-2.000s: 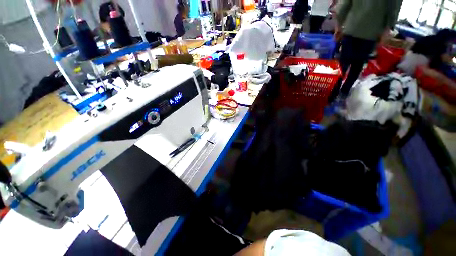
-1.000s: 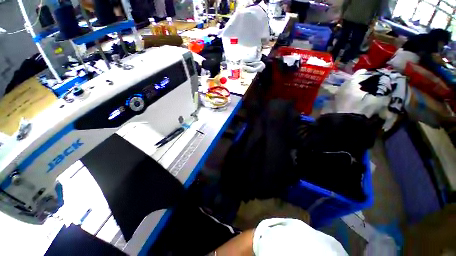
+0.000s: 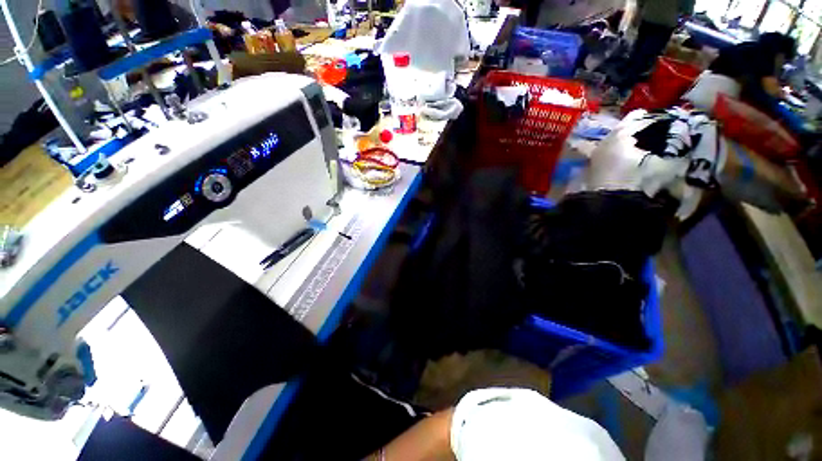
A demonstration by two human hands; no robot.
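A black cut panel [image 3: 221, 329] with a curved end lies on the white sewing bed, right of the needle area, and reaches the front edge. Another dark piece [image 3: 131, 441] lies at the bottom left, below the machine head. The white machine head [image 3: 180, 194] with a blue stripe and JACK lettering spans the left. Dark thread snips [image 3: 288, 248] lie on the bed. My right forearm and white sleeve show at the bottom edge, but the right hand is cut off or hidden. My left hand is out of the picture.
A blue bin [image 3: 590, 356] piled with black pieces stands right of the table. A red slotted basket [image 3: 532, 126] is behind it. Red and yellow rings [image 3: 376, 167] lie at the table's far end near a bottle [image 3: 403, 94]. People stand or bend at the upper right.
The view has shifted, so the machine and panel sit further left and slightly higher. The panel and snips look unmoved on the bed. The forearm has moved slightly left in the picture.
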